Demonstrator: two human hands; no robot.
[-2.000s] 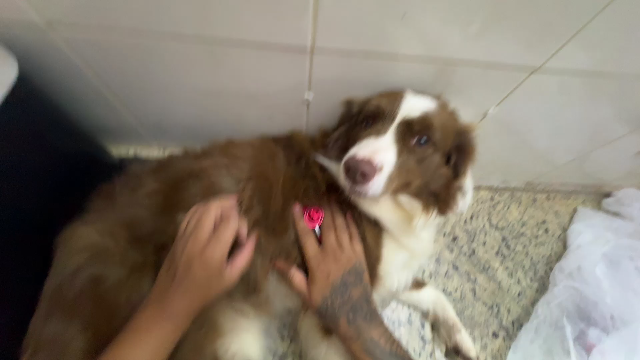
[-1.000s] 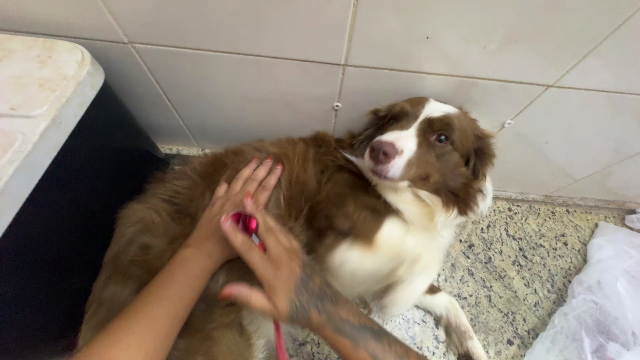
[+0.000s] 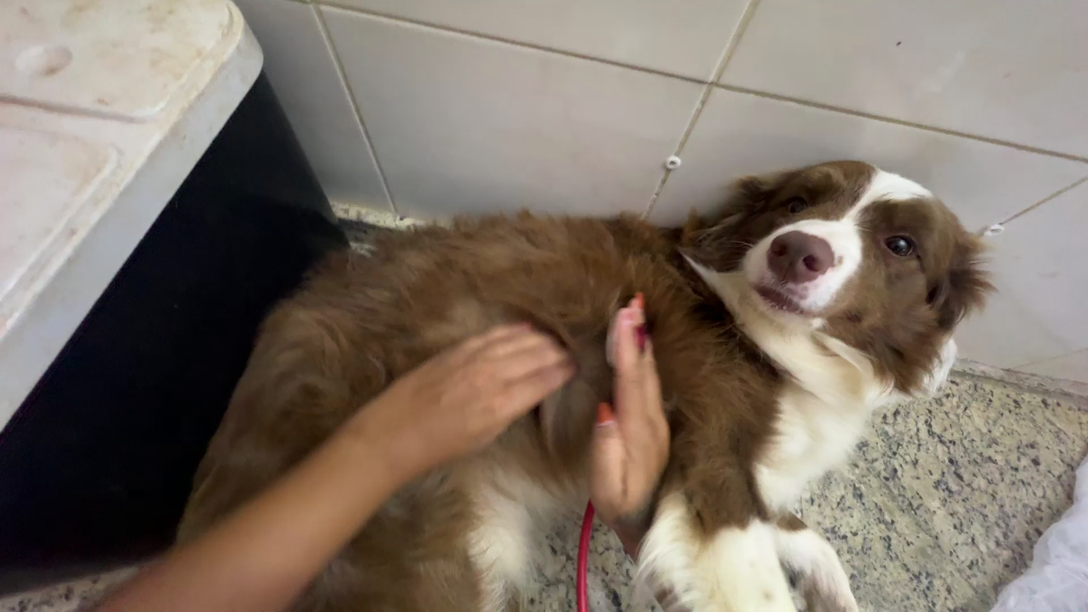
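A brown and white dog [image 3: 501, 263] lies on its side on the speckled floor, its head to the right and its face turned up. My left hand [image 3: 476, 391], blurred, rests on the fur of its flank with the fingertips curved down. Close to its right, my right hand [image 3: 631, 416] stands edge-on against the dog's chest, its fingers straight and its nails orange-red. A small dark red part shows behind its fingertips; its palm is hidden. From below this hand a red tube [image 3: 584, 552] runs down out of view.
White wall tiles [image 3: 527, 110] stand behind the dog. At the left is a black-sided box or cabinet [image 3: 161, 340] with a stained white top [image 3: 93, 127]. White translucent plastic [image 3: 1054, 552] lies on the speckled stone floor [image 3: 943, 476] at the lower right.
My hands, crossed over each other one second ago, are now side by side on the dog. My right hand has turned edge-on. The view has moved closer.
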